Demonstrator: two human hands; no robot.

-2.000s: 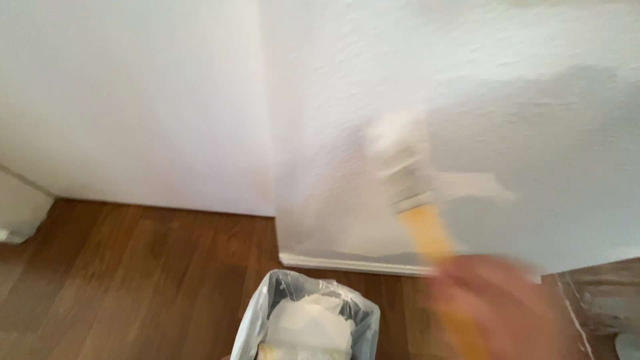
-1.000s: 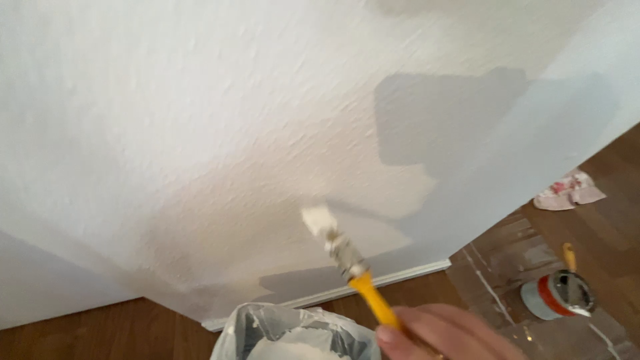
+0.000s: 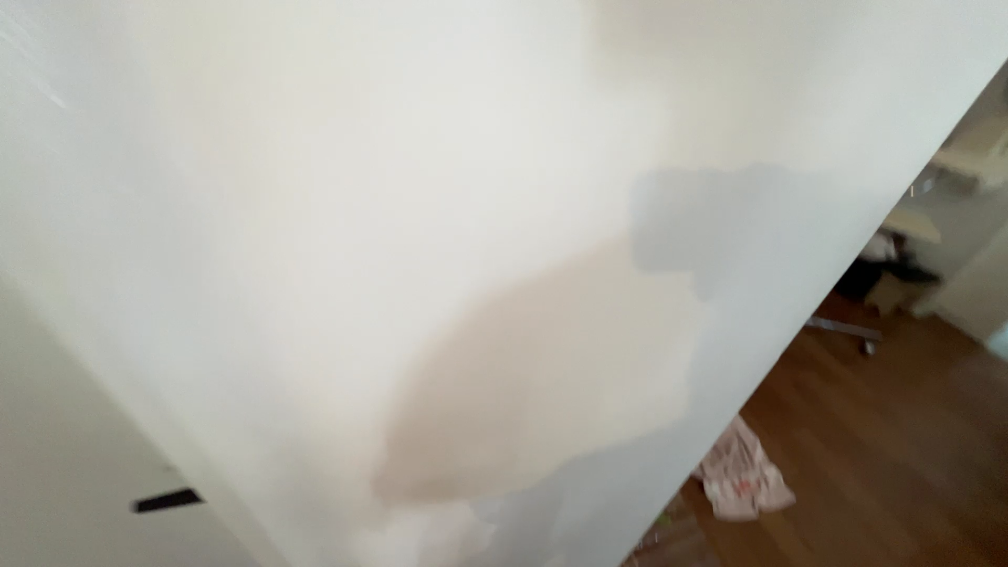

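Note:
A white wall (image 3: pixel 441 205) fills most of the blurred head view, with soft grey and brownish shadows across its lower right part. Neither my left hand nor my right hand shows in this frame. The paintbrush and the lined paint container are out of view too, so what my hands hold cannot be seen.
Right of the wall's slanting edge lies a brown wood floor (image 3: pixel 890 425) with a crumpled pinkish cloth (image 3: pixel 743 476) on it. Blurred dark items (image 3: pixel 882 276) and a metal leg (image 3: pixel 846 327) stand farther back. A black handle-like piece (image 3: pixel 167 500) shows at lower left.
The view has swung strongly up and across the wall. My right hand with the yellow-handled brush, the lined container and the paint can have left the picture.

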